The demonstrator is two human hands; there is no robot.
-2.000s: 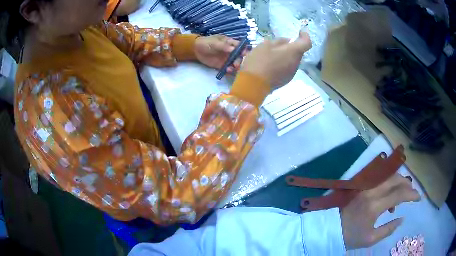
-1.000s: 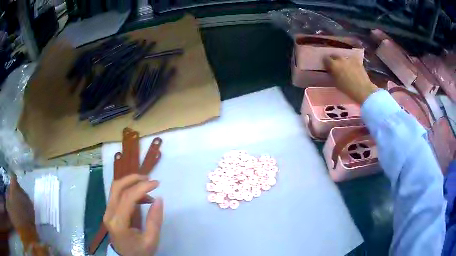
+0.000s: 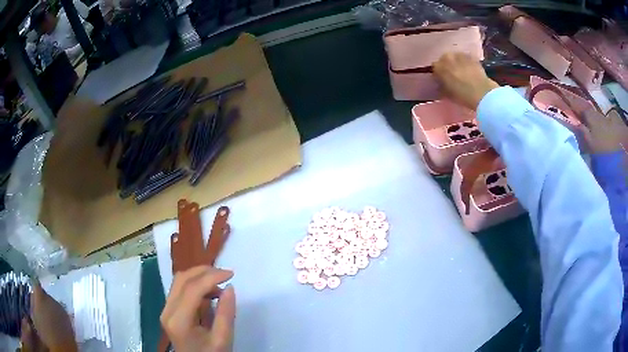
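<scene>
My right hand (image 3: 460, 77) grips the near side of a pink box (image 3: 430, 49) at the back right; its fingertips are partly hidden. A brown strap shows as a dark line along this box. My left hand (image 3: 200, 311) lies over the lower ends of the brown straps (image 3: 190, 230), at the left edge of the white sheet, fingers loosely bent and thumb apart, with nothing clearly held. A heap of pale pink button caps (image 3: 342, 246) lies on the white foam sheet (image 3: 413, 289).
Two open pink boxes (image 3: 442, 148) with brown straps stand beside my right forearm. More pink boxes and another person's hand (image 3: 606, 130) are at far right. Dark tubes (image 3: 162, 134) lie on brown paper (image 3: 265, 148). White sticks (image 3: 91, 309) and a neighbour's hand (image 3: 51, 320) are lower left.
My view has swung from the neighbour on the left to the bench. Over the last second, the gripped box has tilted, and another person's hand has appeared at far right. My left hand stays at the straps.
</scene>
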